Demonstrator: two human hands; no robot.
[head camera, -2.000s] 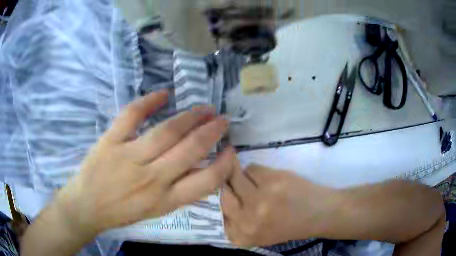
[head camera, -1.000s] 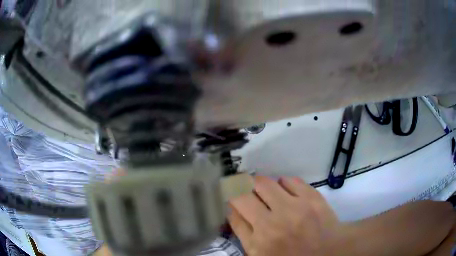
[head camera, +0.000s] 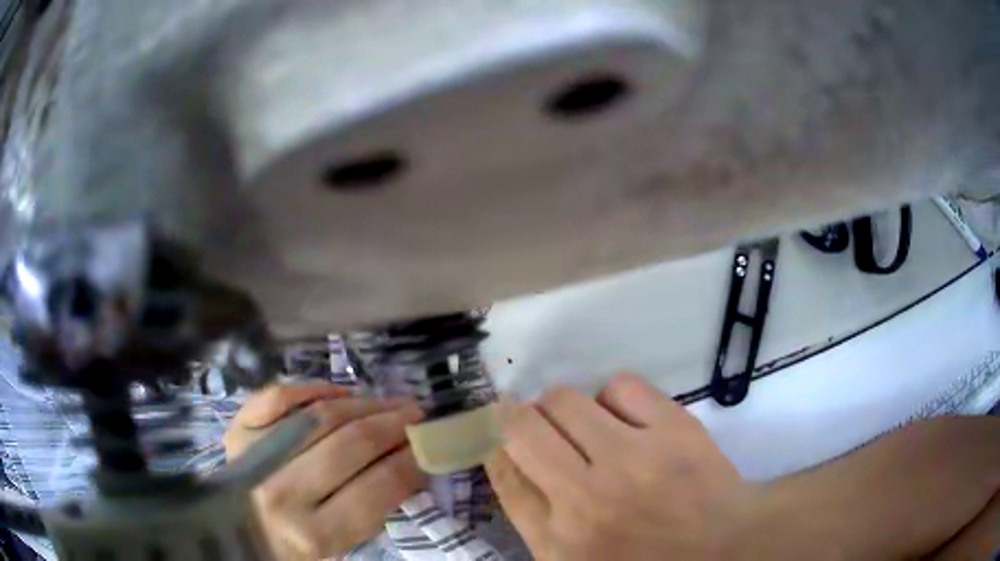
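Note:
The cream sewing machine head fills the upper view. A striped cloth band shows below the small beige block. My left hand is left of the block with its fingers bent together at the cloth, partly behind the blurred tension dial. My right hand is just right of the block, fingers bent and pressed close. The fingertips of both hands and the needle are hidden, so their exact hold on the cloth cannot be told.
Black thread snips lie on the machine bed to the right. Black scissor handles show behind them, partly cut off by the head. More striped cloth lies at the left. The white table edge carries a printed scale.
The view has moved in close over the machine head, which now covers much of the cloth. My left hand, flat on the band earlier, now has bent fingers left of the block. My right hand is beside the block.

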